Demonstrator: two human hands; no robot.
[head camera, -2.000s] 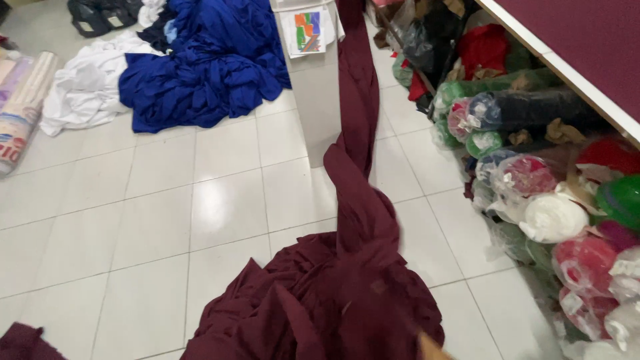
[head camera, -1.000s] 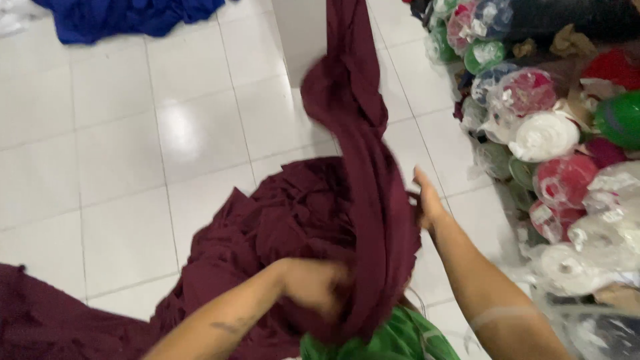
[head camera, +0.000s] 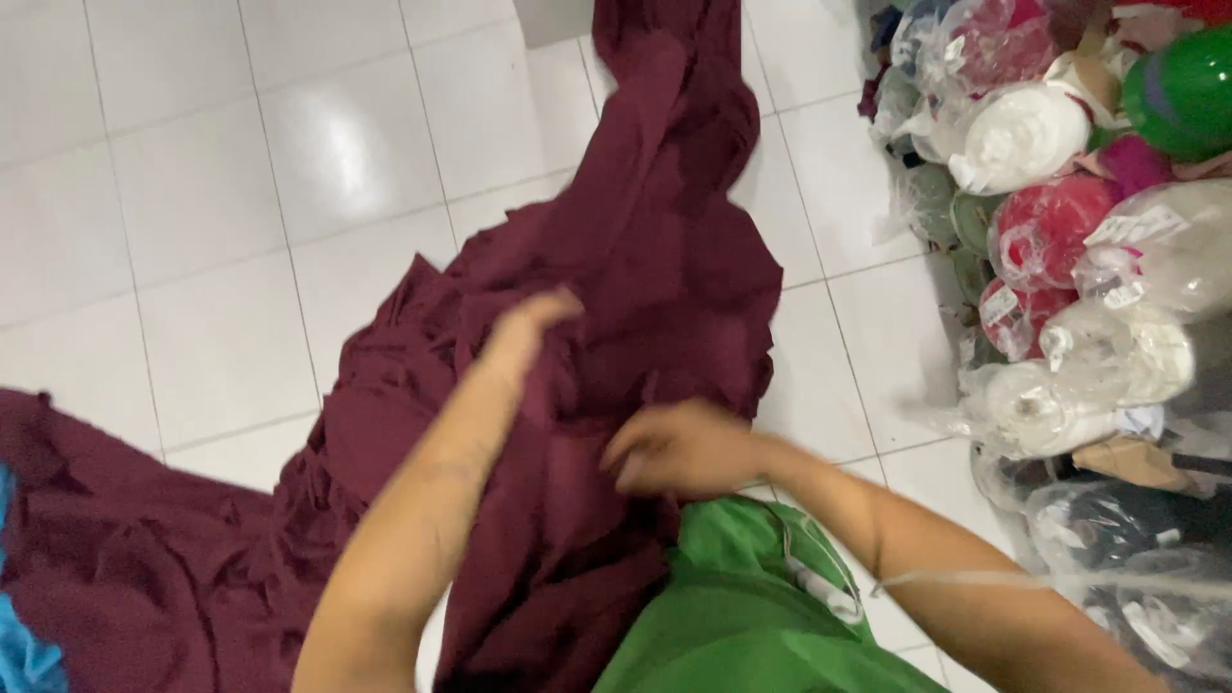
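Observation:
A large heap of maroon fabric (head camera: 404, 423) lies on the tiled floor below me, and a long strip of it runs up past the top edge. My left hand (head camera: 539, 322) is stretched over the fabric near the middle, blurred; whether its fingers grip any cloth cannot be told. Lower and to the right, my right hand (head camera: 683, 448) has curled fingers at the maroon cloth in front of my body, also blurred. Green cloth (head camera: 770, 616) on my body shows at the bottom, with a white cable over it.
Plastic-wrapped fabric rolls, among them a white roll (head camera: 1025, 135), a red roll (head camera: 1054, 231) and a green roll (head camera: 1184, 91), are stacked along the right. Light blue cloth (head camera: 24, 645) shows at the lower left. A pale post or box base (head camera: 553, 19) stands at the top.
Both hands have come into view since the first frame. My left hand has moved forward over the cloth, and my right hand has come inward from the strip's right side. The view has tilted down.

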